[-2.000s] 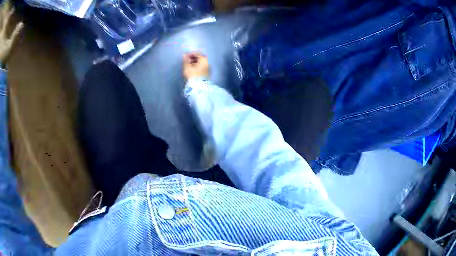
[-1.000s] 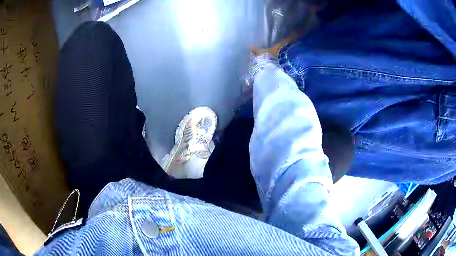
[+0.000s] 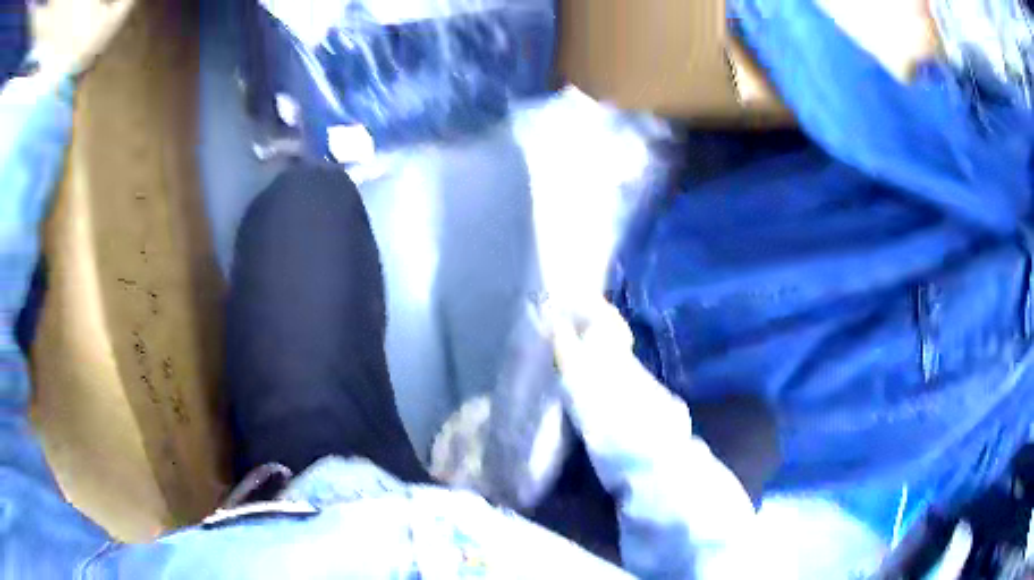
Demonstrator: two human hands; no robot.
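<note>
My right hand point(image 3: 573, 329) is low in the middle, blurred, and closed on a whitish, see-through poly bag point(image 3: 578, 193). The bag stretches up from the hand, and a translucent part hangs below it over my shoe. My left hand point(image 3: 79, 34) is at the top left by the carton, cut off by the picture's edge; its fingers and any hold are not clear. Dark blue garments in shiny plastic point(image 3: 437, 74) lie at the top middle, with a small white label.
A brown carton point(image 3: 170, 340) with dark handwriting stands along the left. Loose dark blue denim point(image 3: 805, 295) is heaped on the right. Another brown carton point(image 3: 646, 57) is at the top middle. My dark-clothed knee point(image 3: 306, 283) is between the left carton and the grey floor point(image 3: 465, 215).
The whitish bag now shows at my right hand, which is lower in the picture. My left hand and the plastic-wrapped garments, out of view one second ago, show again.
</note>
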